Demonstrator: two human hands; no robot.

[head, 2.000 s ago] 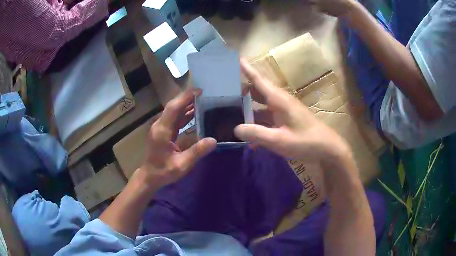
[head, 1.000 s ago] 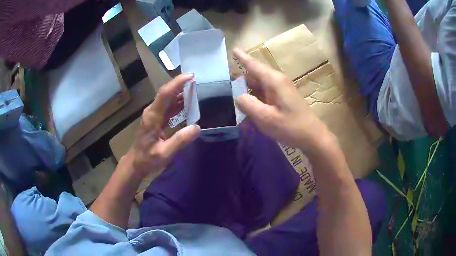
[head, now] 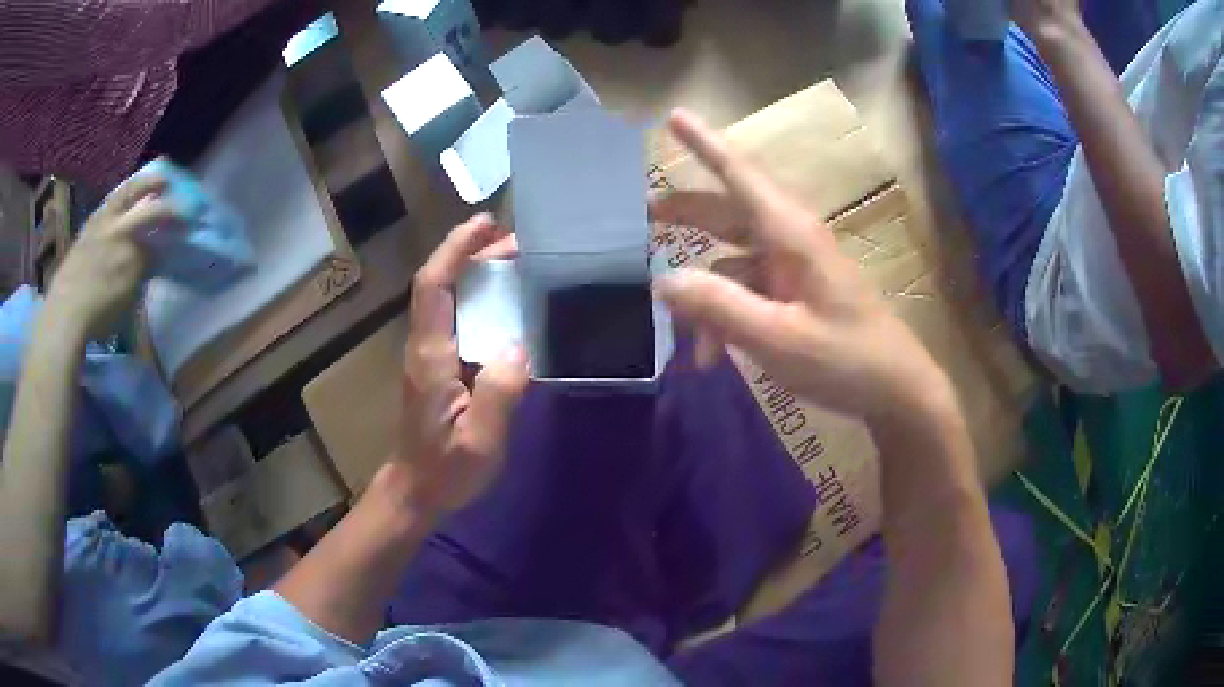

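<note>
An open pale retail carton [head: 583, 381] is held above my lap, its mouth facing me and dark inside. Its large top flap [head: 580, 181] stands up away from me. A white side flap [head: 491, 314] sticks out on the left. My left hand [head: 456, 362] holds the carton's left side, with thumb and fingers at that side flap. My right hand [head: 792, 302] is at the carton's right edge, slightly blurred, index finger raised and thumb near the right side flap; I cannot tell whether it touches.
Other cartons [head: 431, 101] stand beyond, one with flaps open. Brown cardboard [head: 805, 154] lies at the right, a white sheet [head: 248, 228] on slats at the left. Another person's hand [head: 114, 255] holds a pale blue item at left. A person's forearm [head: 1121, 175] is at right.
The carton has moved slightly down and right since a second ago, and its left side flap is spread outward. Another person's arm has come in at left with a blue item.
</note>
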